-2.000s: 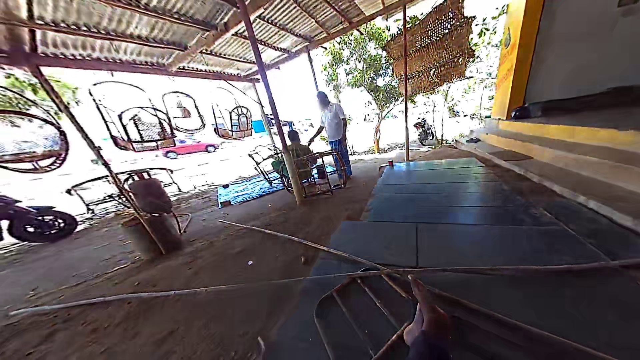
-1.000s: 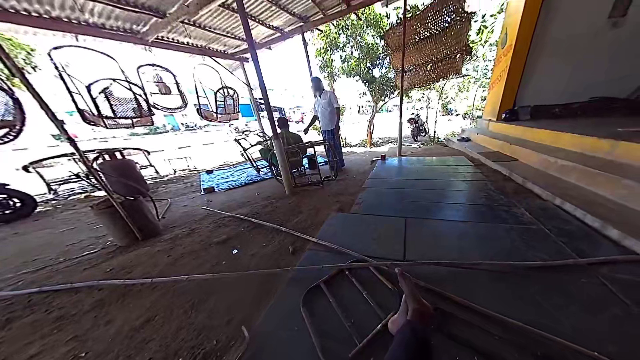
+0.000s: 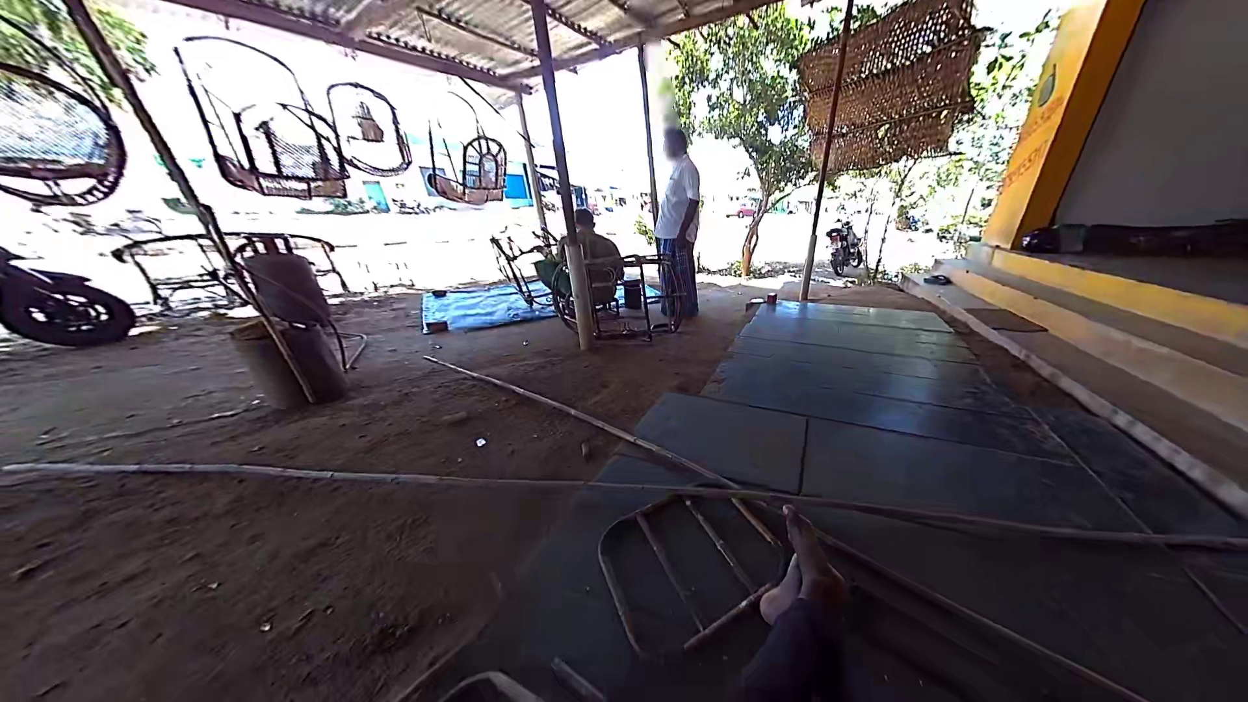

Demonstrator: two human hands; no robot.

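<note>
My right hand (image 3: 807, 575), in a dark sleeve, is right of centre near the bottom edge. Its fingers point up and lie close together, just under a long thin cane pole (image 3: 390, 478) that crosses the whole view. Whether it grips anything is unclear. Beside it, a rounded cane frame with several slats (image 3: 609, 570) lies over dark stone slabs. A second pole (image 3: 546, 400) slants from the bare ground down toward the hand and passes by the long pole. Part of another curved piece (image 3: 492, 680) shows at the bottom edge. My left hand is out of view.
A standing person (image 3: 678, 214) is beside a seated person (image 3: 595, 258) among cane furniture near a blue sheet (image 3: 487, 308). Roof posts (image 3: 575, 253), hanging cane chairs (image 3: 263, 180), a drum-like container (image 3: 291, 369) and a motorcycle wheel (image 3: 68, 310) stand left. Steps (image 3: 1121, 327) rise at right.
The standing person's arm, held out toward the seated person before, now hangs down. My right hand stays beside the poles and the slatted frame.
</note>
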